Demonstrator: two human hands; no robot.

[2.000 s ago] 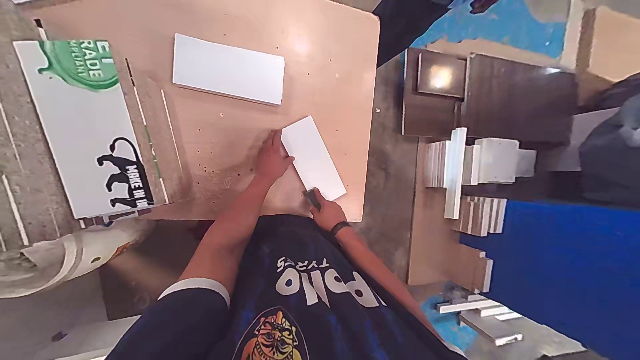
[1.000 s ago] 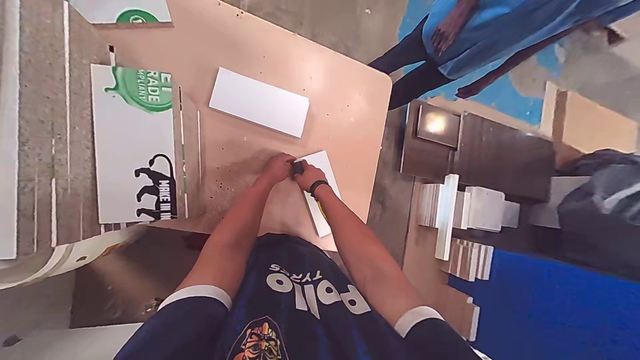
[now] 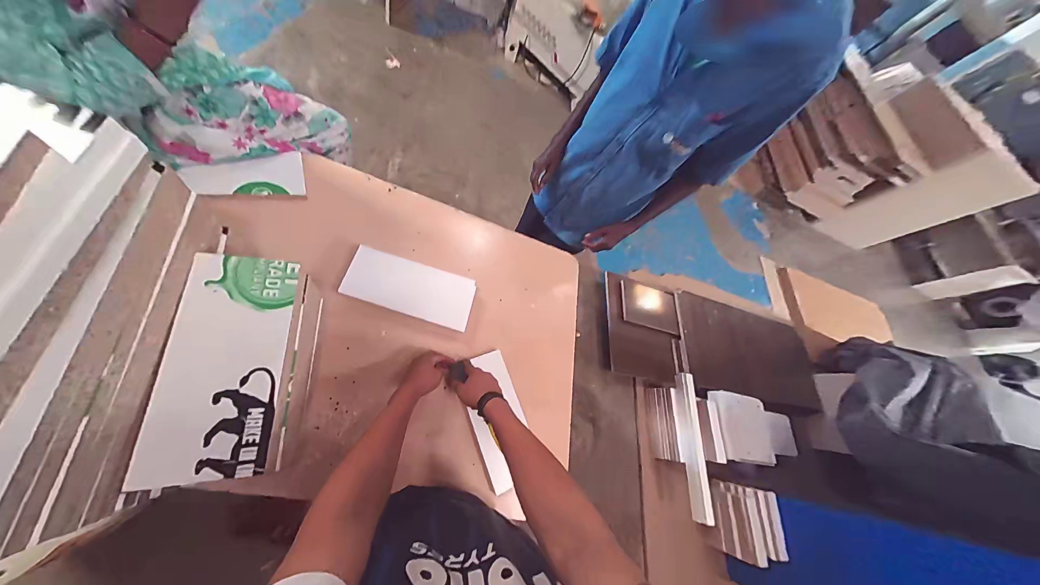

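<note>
My right hand is closed around a small dark tool whose kind I cannot tell. Close on its left, my left hand has its fingertips drawn together near the tool's tip; whether something small is pinched there is not clear. A narrow white board lies partly beneath my right hand and forearm, with a bit of yellow showing beside the forearm. Beyond my hands a second white board lies flat on the light wood-coloured tabletop.
Printed white panels lie at the left. A person in blue stands past the table's far corner, another in patterned clothing at the far left. Dark boards and stacked white strips are at the right.
My left hand has left the narrow white board, which it touched two seconds ago, and is now beside my right hand. The view has swung up, bringing more of the people into sight.
</note>
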